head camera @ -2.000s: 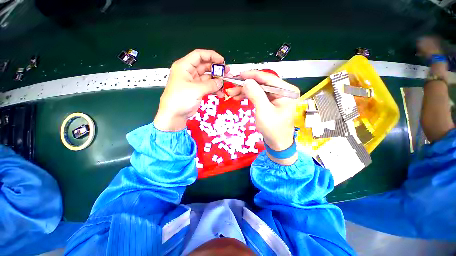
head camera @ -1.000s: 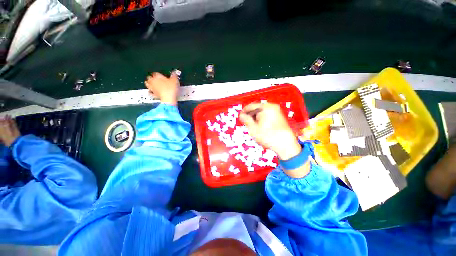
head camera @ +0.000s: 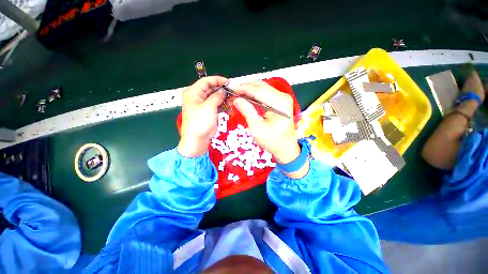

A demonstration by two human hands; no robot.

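My left hand (head camera: 199, 115) holds a small dark electronic module (head camera: 227, 90) in its fingertips, above the far edge of the red tray (head camera: 243, 185). My right hand (head camera: 272, 120) grips the grey metal tweezers (head camera: 265, 106), their tip end at the module. The fingers partly cover the module, so its face and the exact tweezer contact cannot be told. Many small white pieces (head camera: 241, 150) lie scattered in the red tray below my hands.
The yellow tray (head camera: 420, 104) at right holds striped and plain sheets (head camera: 369, 163). A tape roll (head camera: 79, 160) with a module inside lies left. Several modules (head camera: 314, 51) lie on the dark green belt beyond the white strip (head camera: 134, 106). Neighbours' blue sleeves show at both sides; a dark crate (head camera: 69, 21) is top left.
My left hand has come back from the belt's edge with a module. My right hand has risen from the white pieces, and both hands now meet over the tray's far edge.
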